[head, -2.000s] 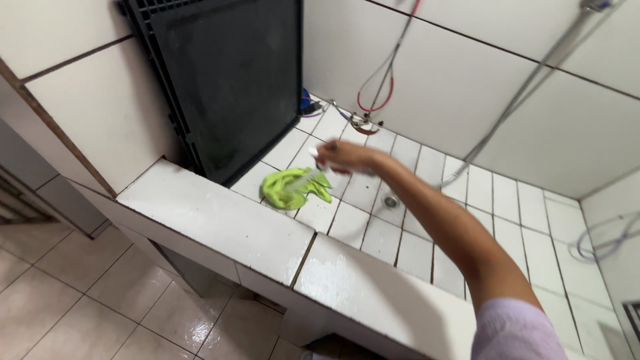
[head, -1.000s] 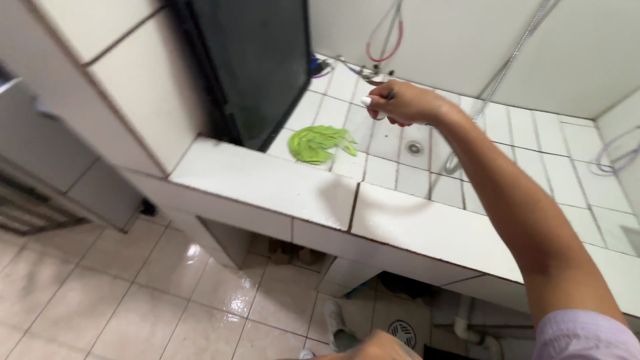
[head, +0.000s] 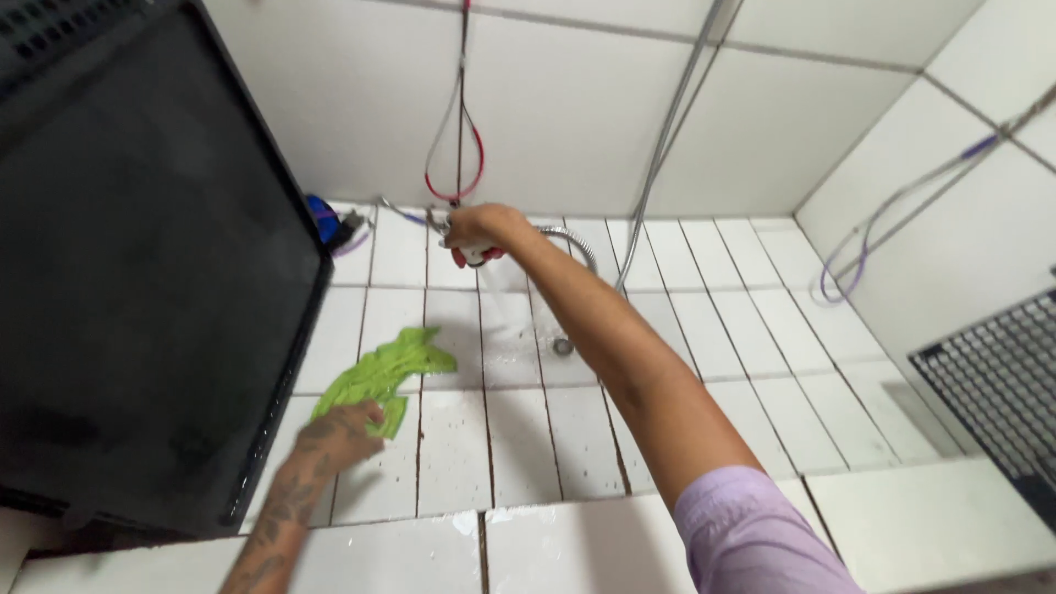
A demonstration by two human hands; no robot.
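My left hand grips the near edge of a wet lime-green cloth, which lies spread on the white tiled basin floor. Above the back of the basin my right hand is closed on a white shower head, partly hidden by the fingers. Water sprays down from it onto the tiles, to the right of the cloth. A metal shower hose curves behind my right forearm. The round floor drain shows just left of that forearm.
A large black plastic tray leans upright at the left. Looped grooming leads hang on the back wall and right wall. A blue object sits in the back left corner. A black grid stands at right. The tiled ledge runs along the front.
My left hand has come into the basin and taken hold of the green cloth, which lay untouched one second ago. My right hand still holds the shower head. The view has moved closer over the basin.
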